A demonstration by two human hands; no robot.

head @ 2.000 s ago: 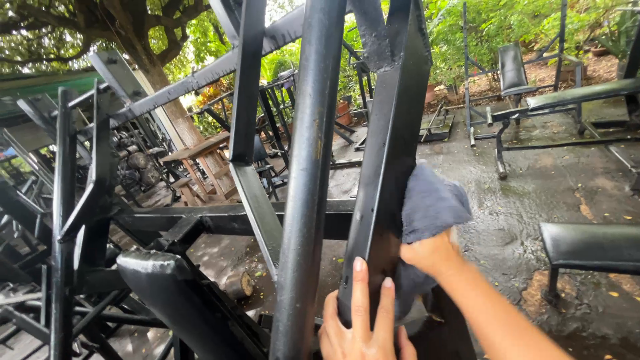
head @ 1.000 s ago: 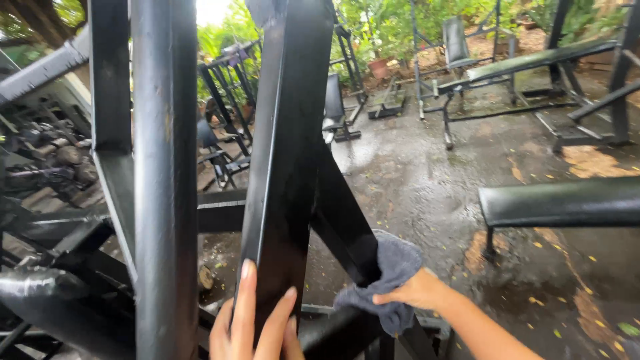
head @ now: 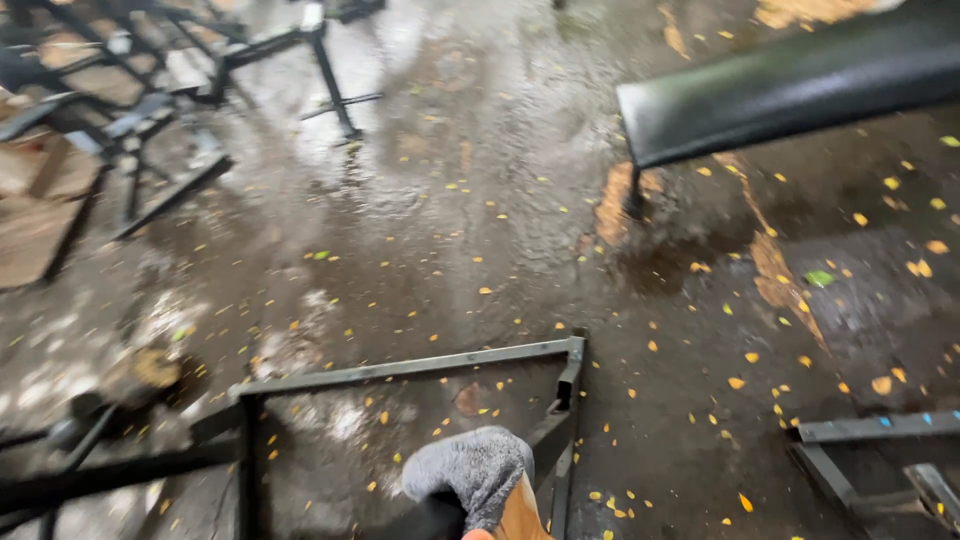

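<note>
At the bottom middle, my right hand is partly in view and holds a grey cloth. The cloth is bunched over a dark metal bar of the gym machine, above its low metal floor frame. My fingers are mostly hidden by the cloth and cut off by the lower edge. My left hand is outside the view.
A black padded bench stands at the upper right. Another metal frame is at the lower right. Blurred gym equipment fills the upper left. The wet floor bears scattered yellow leaves, and a cut log lies at the left.
The view has tilted strongly down to the floor. My left hand, earlier on the black upright, has left the view. The cloth stays in my right hand.
</note>
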